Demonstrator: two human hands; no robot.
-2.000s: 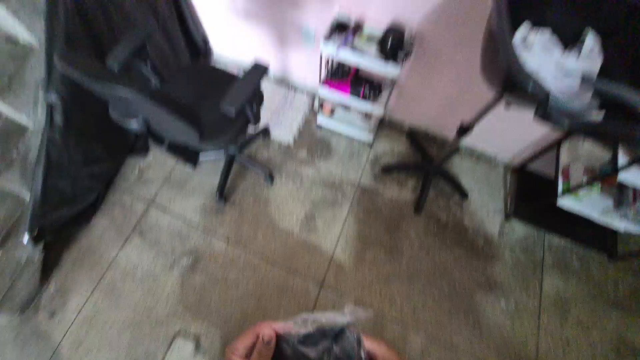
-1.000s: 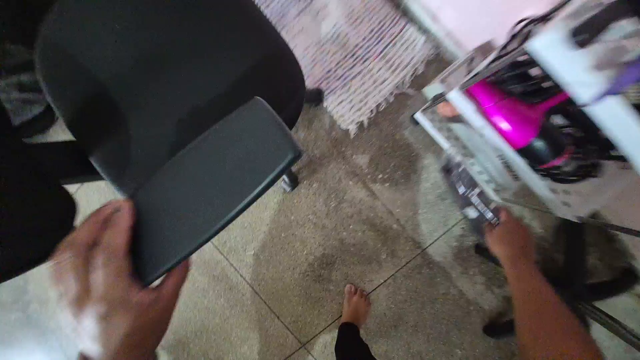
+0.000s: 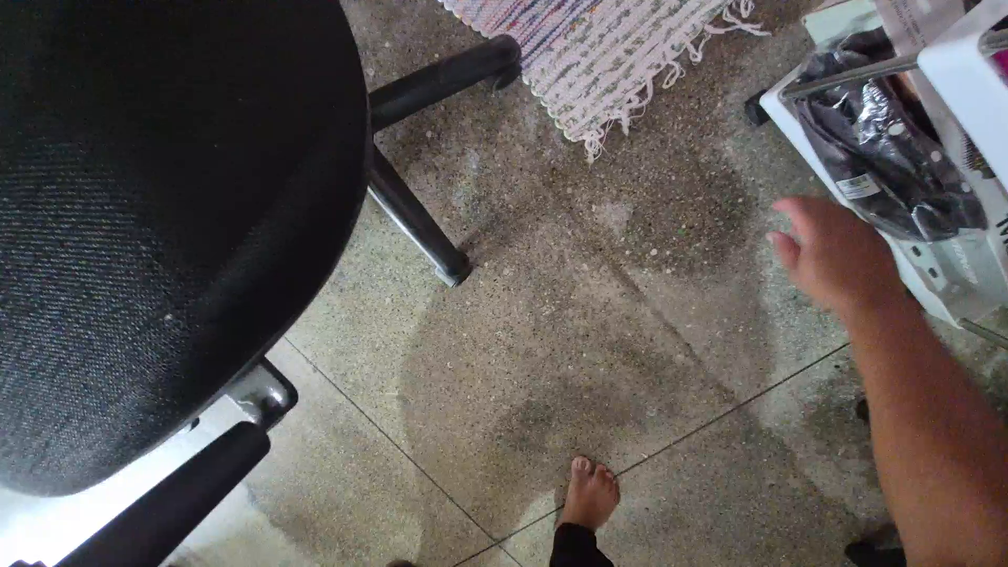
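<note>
My right hand point(image 3: 839, 252) is beside the lowest shelf of a white rolling cart point(image 3: 827, 169), its thumb and a finger apart and nothing visible between them. On that shelf lies a dark item in a clear plastic bag point(image 3: 890, 150), just beyond my knuckles; it bears a small label. The black fabric seat of an office chair point(image 3: 157, 236) fills the left side. A black armrest point(image 3: 165, 496) shows at the lower left. My left hand is not clearly visible; only a tiny bit of something shows at the bottom left edge.
A woven rag rug point(image 3: 598, 63) with a fringe lies at the top. Legs of the chair base point(image 3: 421, 216) stick out over the speckled stone floor point(image 3: 551, 331). One bare foot point(image 3: 591, 492) stands at the bottom centre. Dark chair-base parts point(image 3: 874, 551) show at the lower right.
A second ago my right hand held the bagged dark item by the cart; now the bag lies on the lowest shelf, let go. My left hand, then on the armrest, has left clear view.
</note>
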